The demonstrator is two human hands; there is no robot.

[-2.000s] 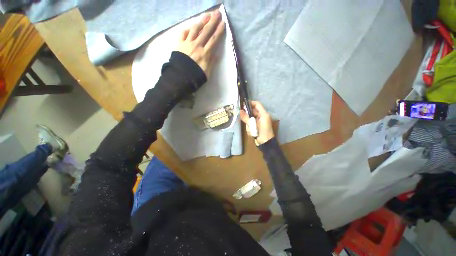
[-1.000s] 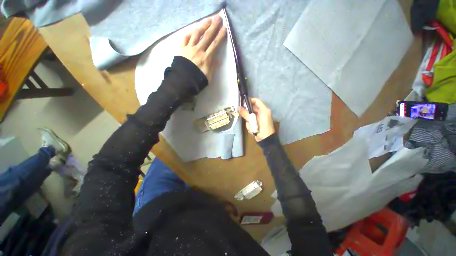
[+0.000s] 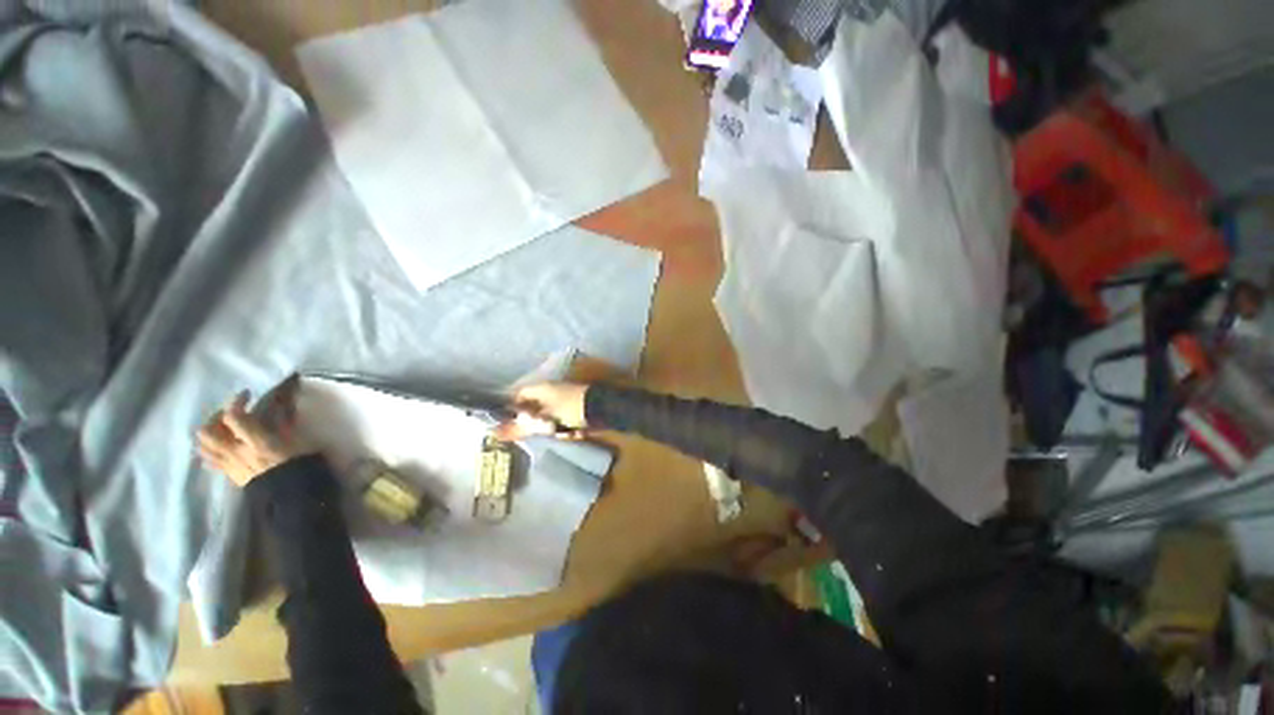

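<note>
The white paper pattern (image 3: 426,436) lies on grey fabric (image 3: 461,342) in front of me. Two brassy weights sit on the pattern, one at left (image 3: 393,495) and one at right (image 3: 493,479). My right hand (image 3: 545,408) is shut on the shears (image 3: 405,394) at the pattern's right end. Their long dark blades lie along the pattern's far edge, pointing left to its tip; they look closed or nearly so. My left hand (image 3: 245,436) is at that tip, fingers around a raised fold of the grey fabric; the fingertips are blurred.
Bunched grey cloth covers the left side. A square paper pattern (image 3: 482,126) lies beyond the work. Large white sheets (image 3: 810,293) and a lit phone (image 3: 721,31) lie at right. A pale weight (image 3: 724,492) is near my right forearm. A red plastic stool (image 3: 1111,203) stands right of the table.
The view has swung right, so the pattern appears turned. My left hand has moved from lying flat on the pattern to the cloth fold at its tip. My right hand still holds the shears.
</note>
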